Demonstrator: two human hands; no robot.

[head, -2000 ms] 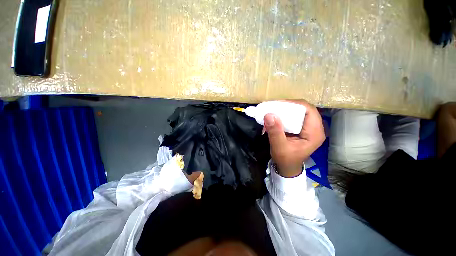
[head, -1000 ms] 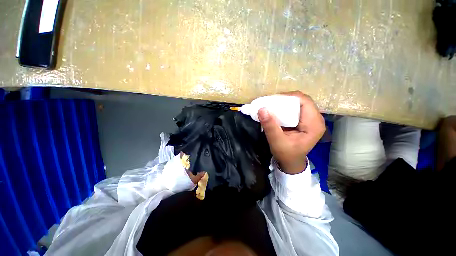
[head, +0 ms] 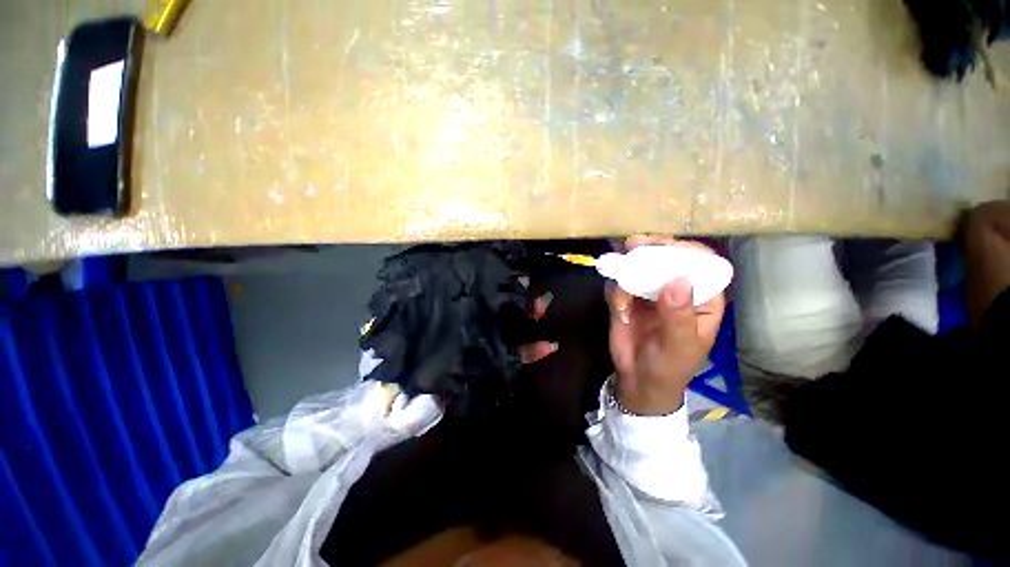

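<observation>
The black workpiece (head: 443,321), a bundle of shiny overlapping strips, is held over my lap just below the table edge. My left hand (head: 537,332) is mostly hidden behind it; only fingertips show at its right side, so it holds the workpiece from beneath. A small yellowish bit shows at the workpiece's left edge. My right hand (head: 665,332) grips the white glue bottle (head: 678,269), which lies sideways with its yellow-orange nozzle pointing left, a little right of the workpiece.
The tan worktable (head: 443,133) spans the top. A smartphone (head: 98,116) and part of a yellow stick (head: 166,13) lie at its left, a black bundle (head: 950,39) at far right. A blue stool (head: 122,410) is at left. A person in black (head: 908,432) sits at right.
The workpiece has turned; its tan end pieces are mostly out of sight and my left fingertips now show at its right. The glue bottle has moved right, away from it. The view has shifted slightly.
</observation>
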